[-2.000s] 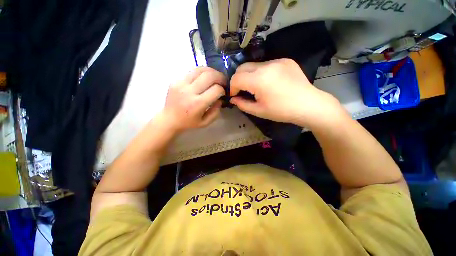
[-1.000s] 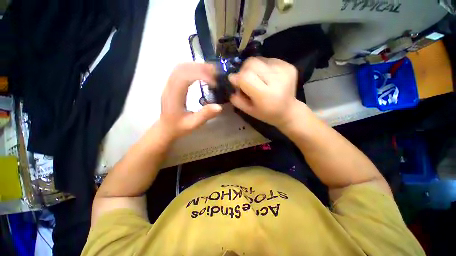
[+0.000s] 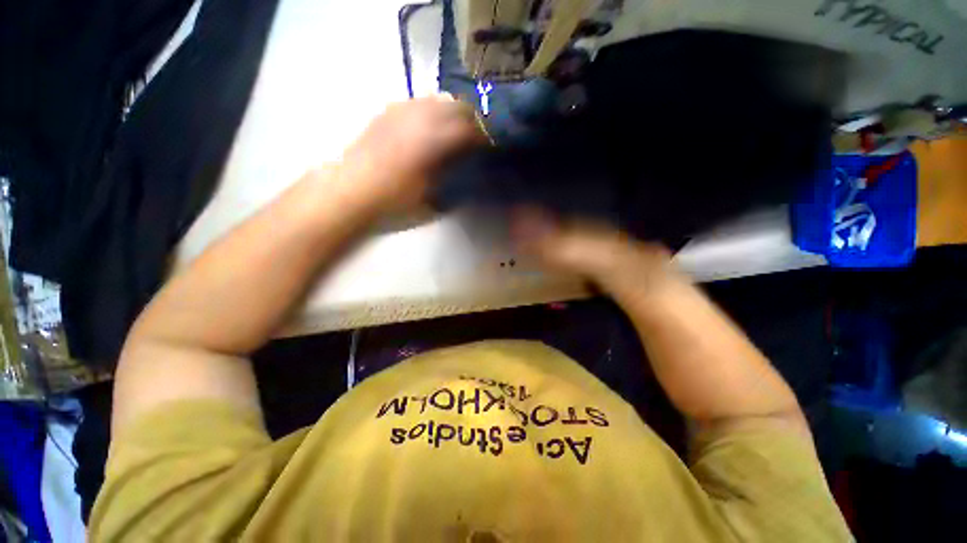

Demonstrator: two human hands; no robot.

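The black garment piece [image 3: 700,133] lies bunched across the bed, under and right of the machine head, and is blurred. My left hand [image 3: 419,149] is at the cloth's left edge just below the needle, blurred, its fingertips partly hidden by the cloth. My right hand [image 3: 573,249] is at the cloth's lower edge, strongly blurred; its grip cannot be made out. The presser foot and needle area [image 3: 486,98] is lit by a small bluish-white light. The off-white sewing machine [image 3: 732,27] stands above the cloth.
Long black cloth [image 3: 117,159] drapes over the table's left side. A blue plastic tray [image 3: 901,212] with white and red items sits at the right, beside an orange-brown panel [image 3: 944,191]. The pale table [image 3: 350,292] has a strip along its front edge.
The black garment has spread to the right and towards me, covering more of the bed. My right hand has moved lower, away from the needle. My left hand has closed in on the cloth. The view has shifted.
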